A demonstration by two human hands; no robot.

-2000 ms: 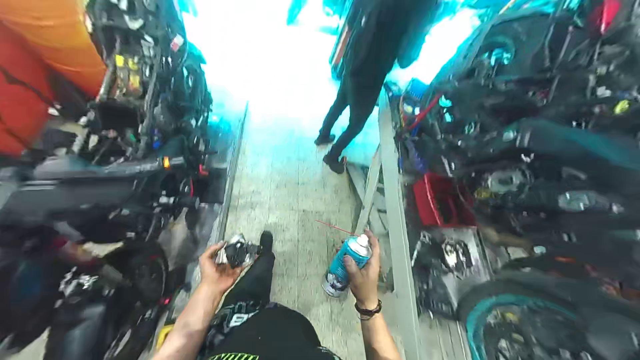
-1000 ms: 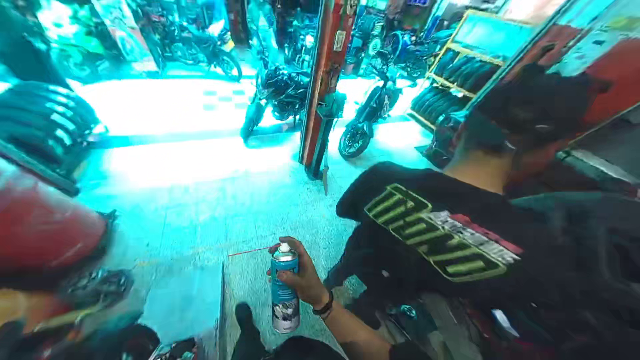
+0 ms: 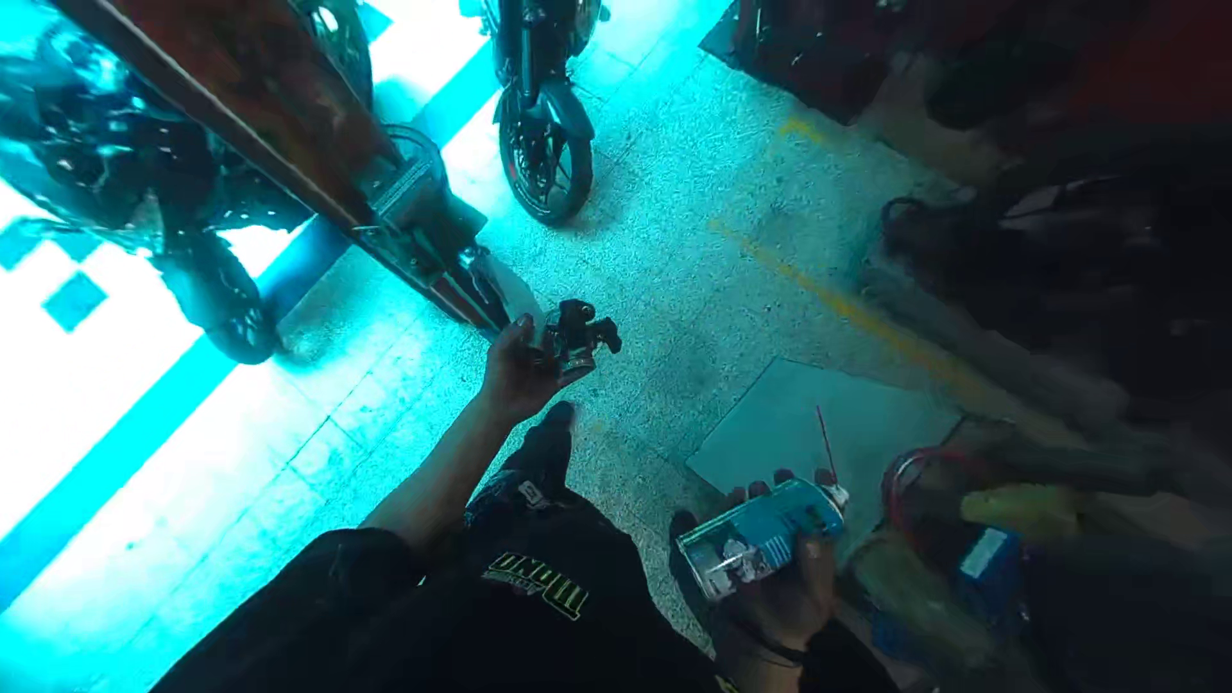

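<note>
My left hand (image 3: 520, 371) holds a small dark metal part with a round metal rim (image 3: 580, 339), perhaps a carburetor or throttle body, out in front of my body. At the lower right my right hand (image 3: 794, 577) grips a blue and white aerosol can (image 3: 762, 539), which lies tilted almost on its side. A thin red straw (image 3: 827, 445) sticks out of the can's nozzle, pointing away from me. The two hands are well apart.
A rusty red steel post (image 3: 260, 106) slants down close to my left hand. Motorcycles stand beyond, one with its front wheel (image 3: 547, 159) facing me. A flat grey sheet (image 3: 818, 423) lies on the floor. At the right are a blue box (image 3: 991, 568) and a red cable or hose (image 3: 900, 491).
The view has swung round strongly, away from the aisle between motorcycles. The co-worker in the black printed shirt no longer shows. The can has tipped from upright onto its side.
</note>
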